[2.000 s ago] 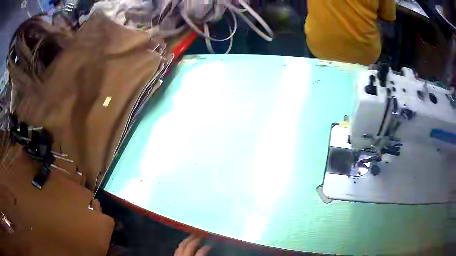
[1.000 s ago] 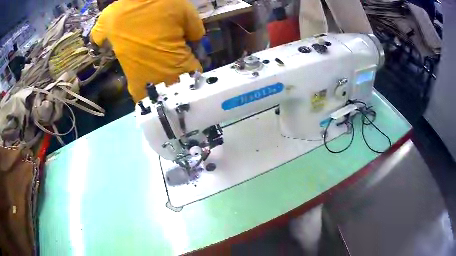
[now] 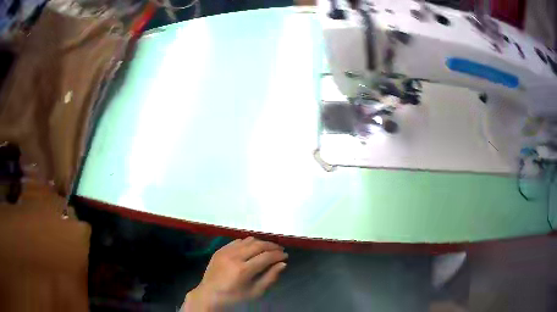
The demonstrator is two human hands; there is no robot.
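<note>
My left hand (image 3: 241, 271) is at the bottom centre, its fingertips at the red front edge of the pale green machine table (image 3: 427, 207). Its fingers are loosely bent and a little apart, with nothing seen in them. My right hand cannot be made out; a blurred patch at the bottom edge, right of centre, is too unclear to name. The white sewing machine (image 3: 421, 55) stands at the upper right, blurred. Its presser foot area (image 3: 378, 116) has no fabric under it. Brown bag panels (image 3: 49, 79) lie layered at the left.
A nearer brown panel (image 3: 43, 256) hangs at the lower left, with a dark object (image 3: 9, 173) above it. Thin cable loops (image 3: 525, 177) are at the right. A small white thing (image 3: 449, 268) shows below the table edge. Pale straps (image 3: 177, 6) are at the top.
The view has swung right, then back left and down. My left hand, absent one second ago, is in view at the table edge. The person in yellow has left the picture.
</note>
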